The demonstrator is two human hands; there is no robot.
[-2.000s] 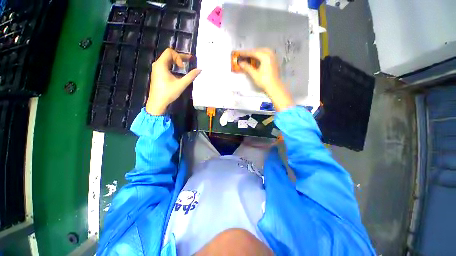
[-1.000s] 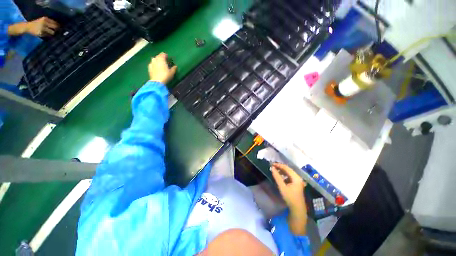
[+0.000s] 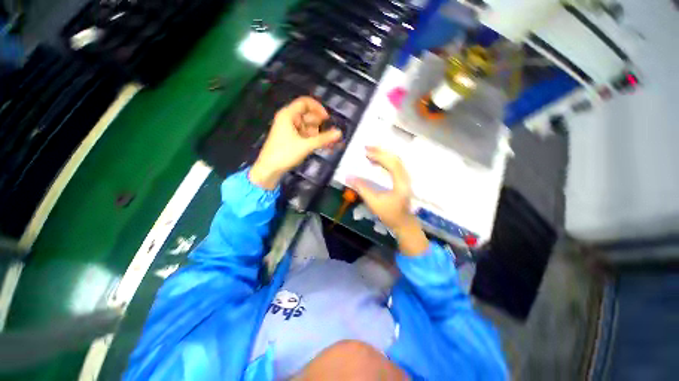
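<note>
My left hand [image 3: 290, 141] is over the black blister tray [image 3: 246, 123], with its fingers curled. A small dark round part [image 3: 327, 126] shows between its thumb and fingertips; it is blurred against the tray. My right hand [image 3: 387, 195] is over the front left edge of the white press table [image 3: 454, 190], thumb and forefinger apart, with nothing visible between them. The orange fixture [image 3: 429, 108] sits on the grey base plate [image 3: 476, 134], under the white cylinder of the press head [image 3: 453, 92].
The green conveyor belt [image 3: 160, 160] lies to the left, with loose dark parts [image 3: 124, 199] on it. A pink piece [image 3: 397, 97] lies beside the plate. An orange connector [image 3: 348, 196], white scraps [image 3: 365, 214] and a red button [image 3: 471, 241] are at the table's front edge.
The view has turned. My left hand has come back from the belt to over the tray. My right hand has risen from below the table's front edge and its fingers have opened.
</note>
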